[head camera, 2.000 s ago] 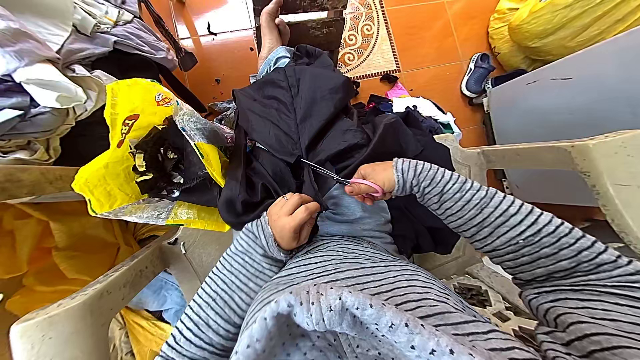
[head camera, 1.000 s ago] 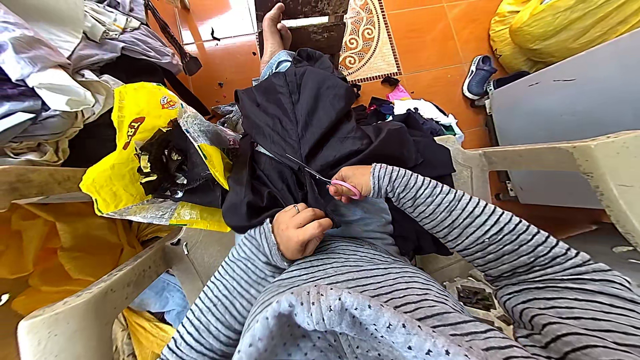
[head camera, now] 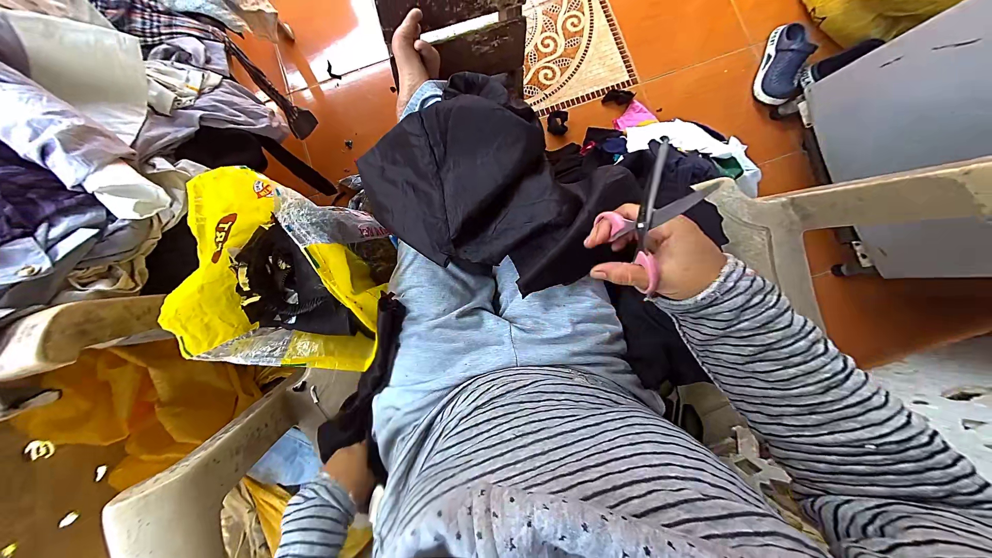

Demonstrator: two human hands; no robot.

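My right hand (head camera: 674,252) holds a pair of scissors (head camera: 647,221) with pink handles above my right thigh, its blades spread apart and pointing up and away. Black fabric (head camera: 473,178) lies over my knees, its near edge cut unevenly. Down at my left hip, between my leg and the chair arm, is my left hand (head camera: 350,469), partly hidden, on a strip of black cloth (head camera: 360,411). A yellow plastic bag (head camera: 209,287) with black scraps (head camera: 287,287) inside stands open left of my legs.
White plastic chair arms (head camera: 194,457) flank me. Piled clothes (head camera: 70,155) rise at the left. Beyond my right knee, more clothes (head camera: 697,147) lie on the orange tiled floor (head camera: 690,46). A grey panel (head camera: 907,147) and a blue shoe (head camera: 783,66) are at the right.
My left hand has moved from my lap down to my left hip, with black cloth there. The scissors have left the fabric, moved right and opened. More of my light blue trousers shows.
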